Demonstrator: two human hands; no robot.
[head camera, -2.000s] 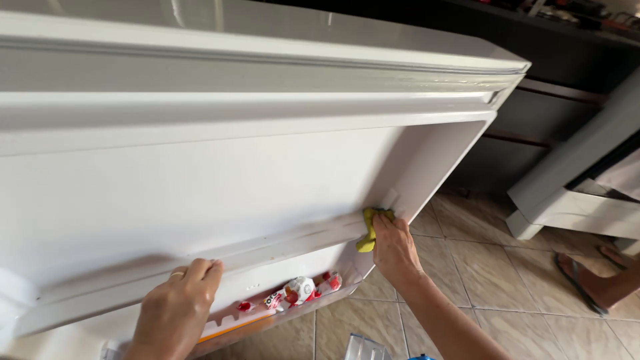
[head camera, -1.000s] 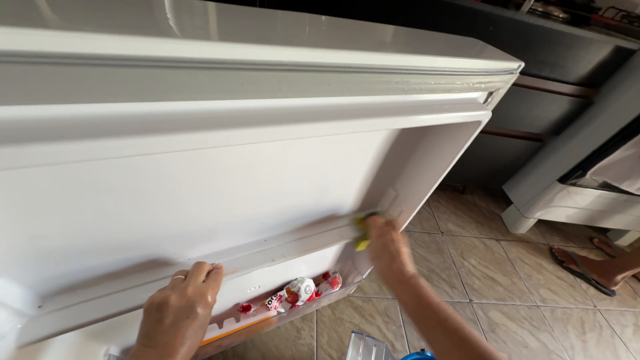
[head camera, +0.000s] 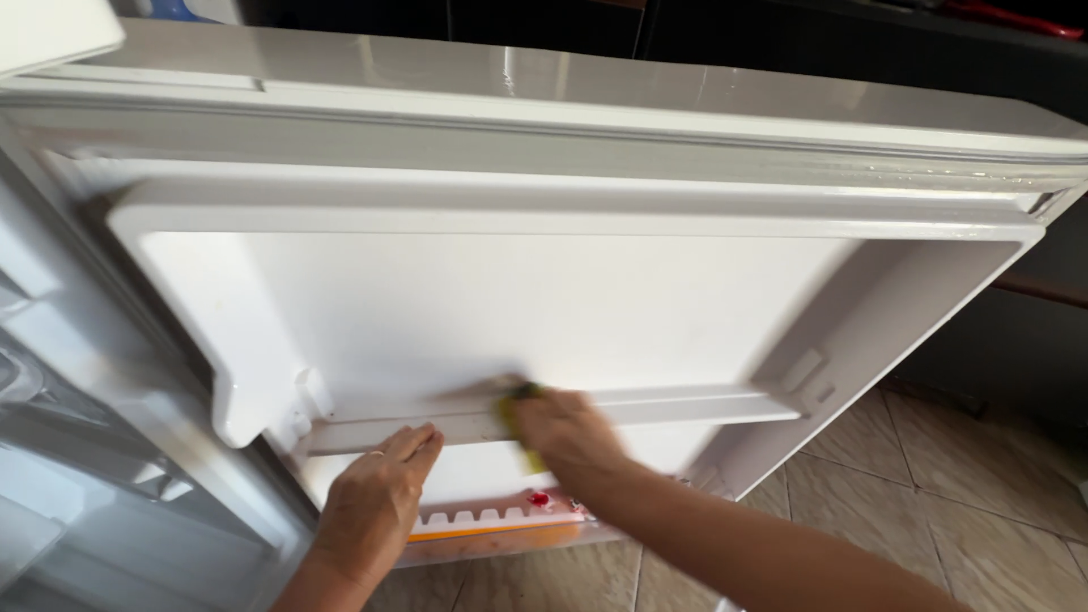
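The white inner panel of an open refrigerator door (head camera: 544, 314) fills the middle of the view. My right hand (head camera: 569, 429) is closed on a yellow-green cleaning sponge or cloth (head camera: 520, 425), blurred, which lies against the molded ledge (head camera: 688, 408) across the panel. To its left my left hand (head camera: 382, 484) rests its fingers on the same ledge, a ring on one finger, holding nothing that shows. Below the hands, a clear door bin (head camera: 476, 551) has a white notched rack (head camera: 480, 517) and red-and-white items (head camera: 540, 499), partly hidden by my right arm.
The fridge interior with its shelves (head camera: 102, 450) is at the left. Tiled floor (head camera: 960, 484) shows below and to the right of the door. Dark cabinets (head camera: 1011, 340) stand behind it.
My right hand has moved left along the ledge with the yellow-green thing, from the right corner to near my left hand. The view has shifted left, showing the fridge interior.
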